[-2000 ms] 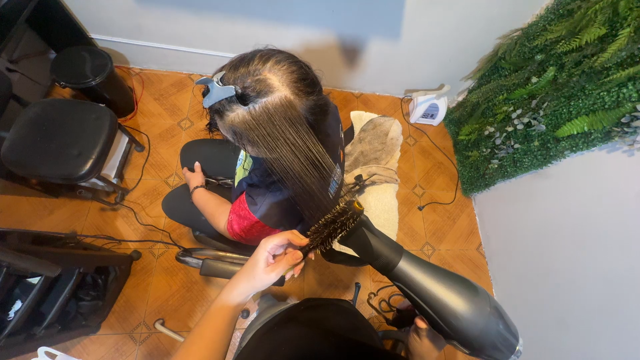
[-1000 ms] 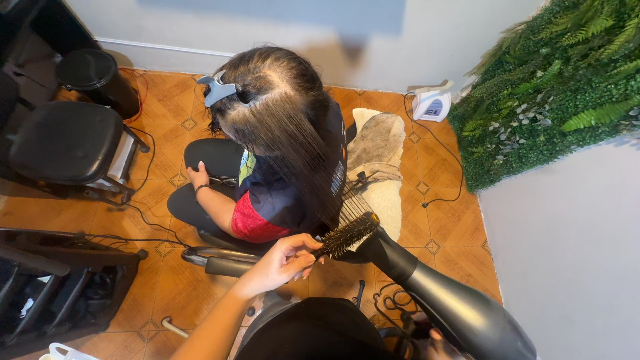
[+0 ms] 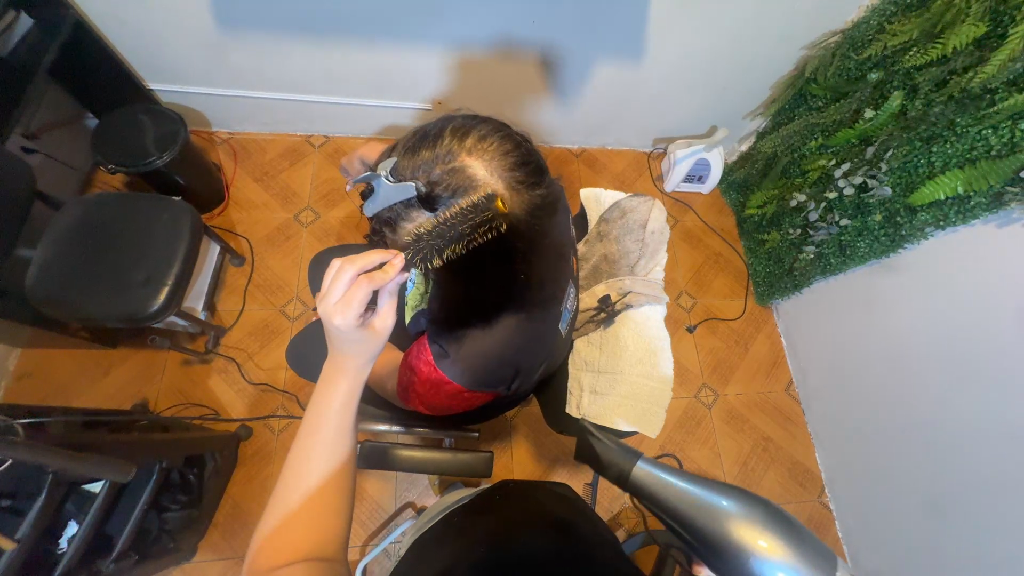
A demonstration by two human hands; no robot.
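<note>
My left hand (image 3: 360, 300) grips the handle end of a round hair brush (image 3: 456, 232) with yellow-tipped bristles, held against or just over the hair near the crown of a seated person (image 3: 504, 320). A grey-blue hair clip (image 3: 388, 188) is fastened in the hair beside the brush. At the lower right is a dark hair dryer (image 3: 712, 512), its flat nozzle (image 3: 608, 456) near the edge of a cream towel and away from the hair. My right hand (image 3: 700, 568) is at the dryer's underside, almost wholly hidden below it.
A black stool (image 3: 116, 260) and a black bin (image 3: 160, 152) stand at the left, a dark trolley (image 3: 112, 480) at the lower left. The cream towel (image 3: 620, 360) lies behind the person. A white device (image 3: 693, 166) with a cord (image 3: 740, 264) sits by the wall near artificial greenery (image 3: 872, 152).
My left hand has raised the brush from the hair's lower lengths to the crown. The dryer, beside the brush earlier, now points at the towel's edge, apart from the brush.
</note>
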